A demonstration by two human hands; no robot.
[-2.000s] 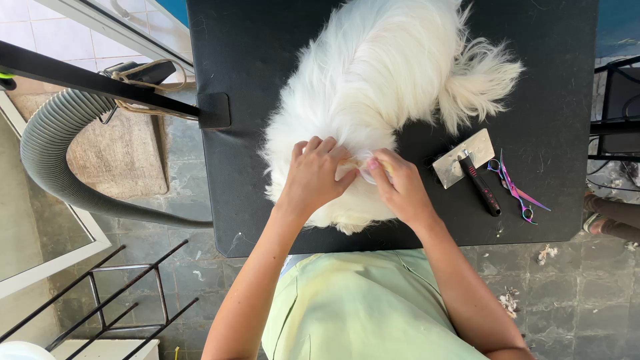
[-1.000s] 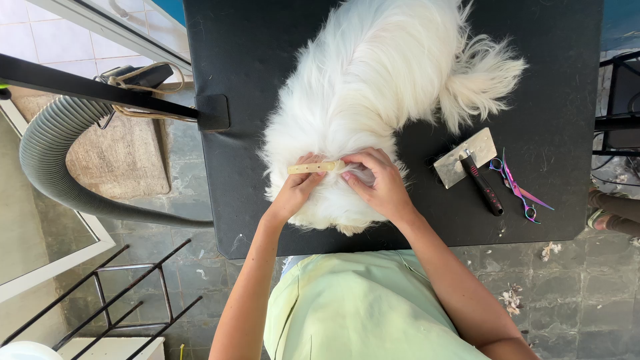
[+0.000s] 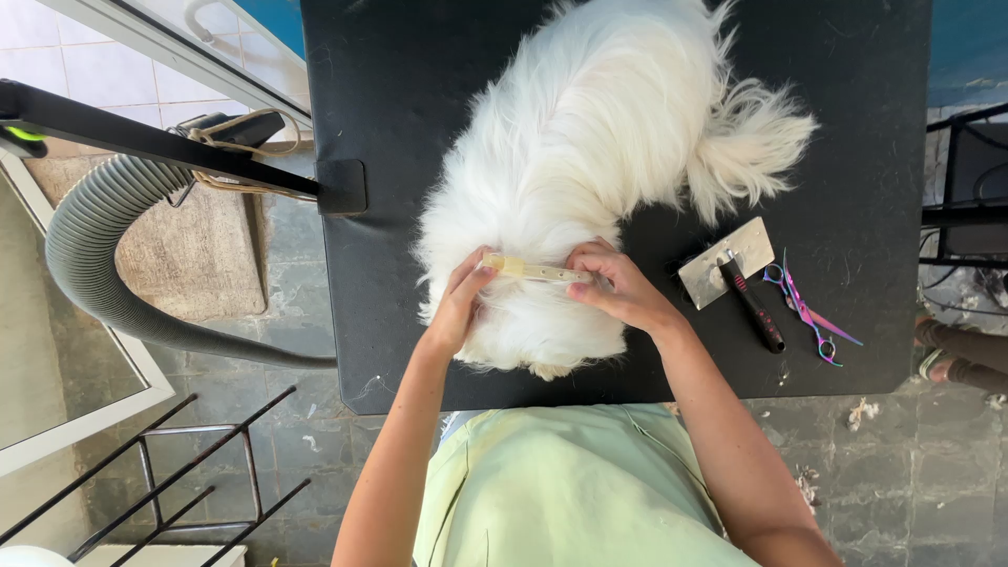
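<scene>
A long-haired white dog (image 3: pixel 583 142) lies on a black grooming table (image 3: pixel 386 315), its head end toward me and its plumed tail to the right. Across the fur of its neck runs a pale yellow, translucent strap collar (image 3: pixel 543 272) with punched holes. My left hand (image 3: pixel 466 295) pinches the collar's left end, by its thicker part. At the other end, my right hand (image 3: pixel 622 287) grips the holed strap between thumb and fingers. Right of the dog rest a slicker brush (image 3: pixel 728 264) with a black handle and iridescent grooming scissors (image 3: pixel 807 311).
A black grooming arm (image 3: pixel 157 142) is fixed at the table's left edge. Beside it curves a grey corrugated dryer hose (image 3: pixel 87 244). A metal rack (image 3: pixel 197 465) stands lower left. At the far right, a person's lower leg (image 3: pixel 965 358) shows near a black frame.
Two seconds ago my hands were close together over the neck fur, with the collar mostly covered. They have since moved apart, and the strap lies stretched in view between them.
</scene>
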